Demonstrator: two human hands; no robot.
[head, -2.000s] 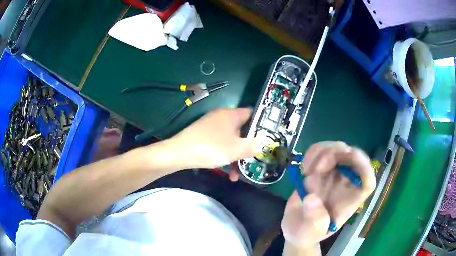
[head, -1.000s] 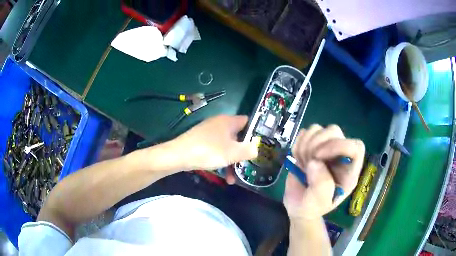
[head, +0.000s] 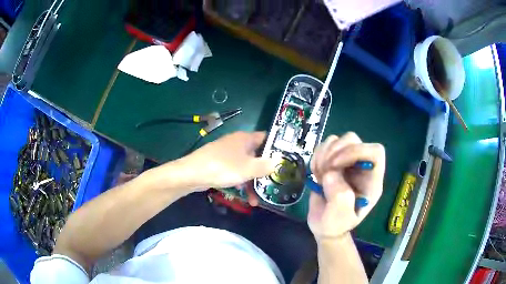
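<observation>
The lock housing [head: 289,128] lies with its open back up, green boards and a long white strip [head: 332,69] showing. My left hand [head: 233,158] grips its left side, thumb near the yellowish round plate [head: 284,169] at the lower end. My right hand [head: 347,183] is closed around the blue-handled pliers [head: 362,203] at the housing's lower right. The pliers' tips are blurred near the round plate; whether they touch it I cannot tell. The circlip pliers [head: 212,120] lie on the bench to the left, with a retaining ring [head: 219,95] above them.
A blue cylinder bin [head: 91,166] stands at left. White paper [head: 148,64] and a red and black box [head: 161,36] are at the back left. A brown parts tray [head: 266,42] is behind. The grease pot [head: 420,64], hammer [head: 424,208] and yellow-handled tool [head: 402,204] are at right.
The view has shifted. The right hand and blue-handled pliers have turned at the housing's lower end, exposing more of the round plate. The left hand keeps its hold.
</observation>
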